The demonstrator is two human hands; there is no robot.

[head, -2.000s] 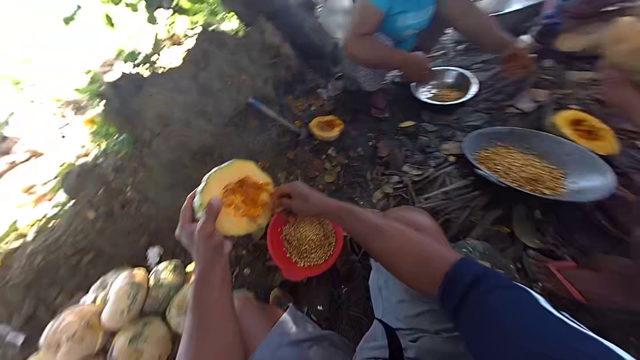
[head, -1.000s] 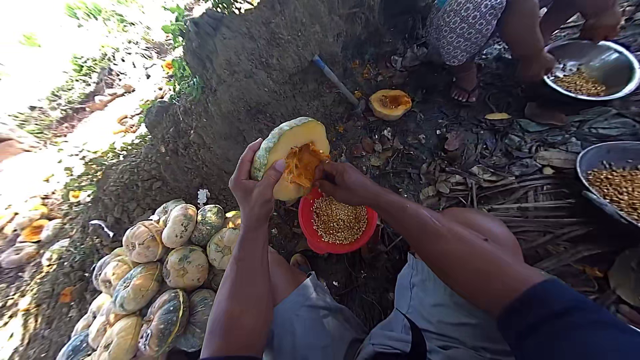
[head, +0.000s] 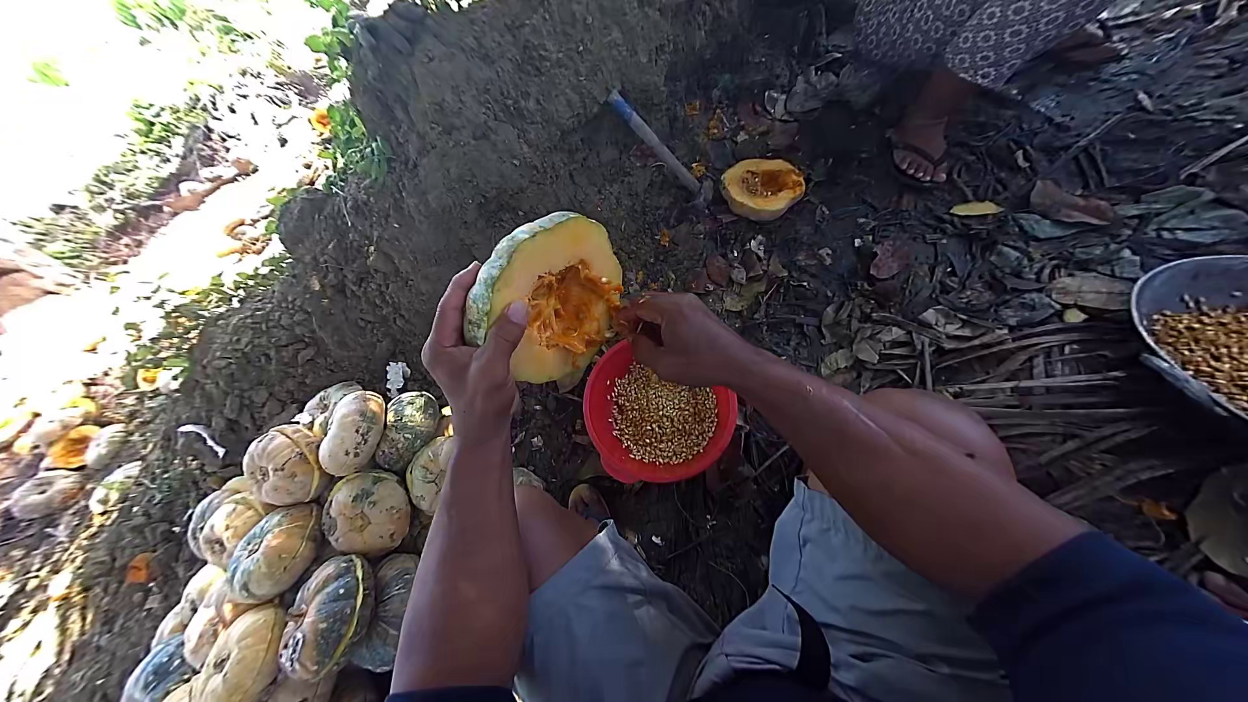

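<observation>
My left hand [head: 478, 356] grips a halved pumpkin [head: 575, 244] by its green rind, thumb over the cut rim. The cut face, with stringy orange pulp [head: 572, 304] in its hollow, is turned toward my right hand [head: 673, 336]. The fingers of that hand are bent together at the right edge of the pulp; whether anything is pinched between them cannot be seen. Just below stands a red plastic bowl [head: 646, 472] holding many pale pumpkin seeds [head: 663, 414]. Another halved pumpkin [head: 763, 188] lies on the ground farther off, its hollow facing up.
Whole pumpkins [head: 367, 512] are heaped at the lower left. A blade-like tool with a blue end [head: 655, 141] leans on the earth mound [head: 487, 117]. At right, a metal basin [head: 1160, 356] holds seeds, near dry palm fronds [head: 1053, 390]. A person's sandaled foot [head: 919, 146] is at the top.
The view has swung to the right-hand side and back left. Both hands stay at the same pumpkin half, whose pulp looks more pulled out toward the right hand. The other person's hands have left the view.
</observation>
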